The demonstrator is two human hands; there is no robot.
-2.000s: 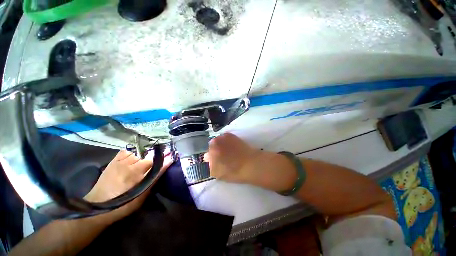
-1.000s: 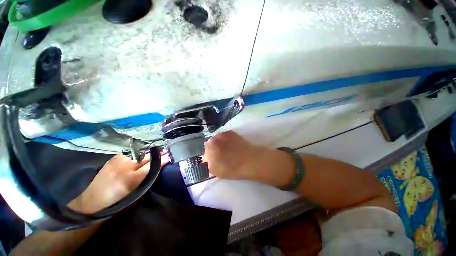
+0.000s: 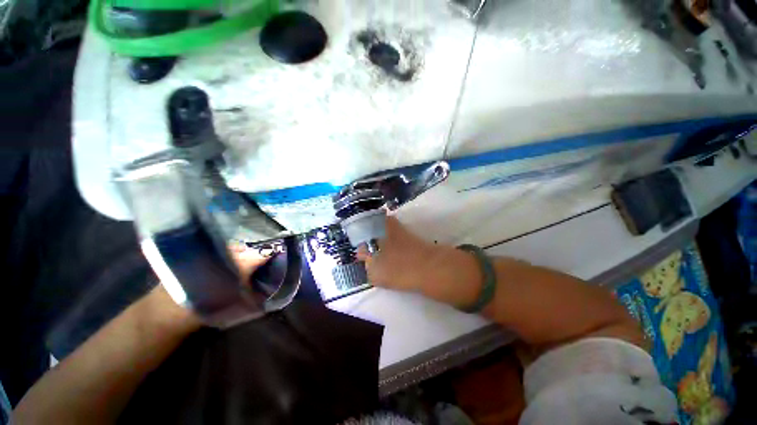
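Observation:
The white sewing machine head point(image 3: 282, 108) with a blue stripe fills the upper view. The knurled tension dial point(image 3: 349, 274) sits at its front. My right hand point(image 3: 402, 256) is beside the dial, fingers curled and their tips hidden behind it. My left hand point(image 3: 249, 259) lies by the needle area, mostly hidden behind the shiny curved metal guard point(image 3: 187, 249). The dark leather-like panel point(image 3: 274, 365) lies below my left hand and hangs over the front. Navy cloth point(image 3: 309, 286) shows between the guard and the dial. The needle tip is hidden.
Green rings point(image 3: 191, 37) lie on top of the machine head. A small dark block point(image 3: 651, 202) is at the right on the machine's front side. The white table edge point(image 3: 440, 332) runs below my right forearm. Butterfly-patterned cloth point(image 3: 681, 319) is at lower right. Dark material point(image 3: 58, 191) is at left.
The view has shifted, so the machine head and guard appear further right. The guard now covers more of my left hand. My right hand remains beside the dial.

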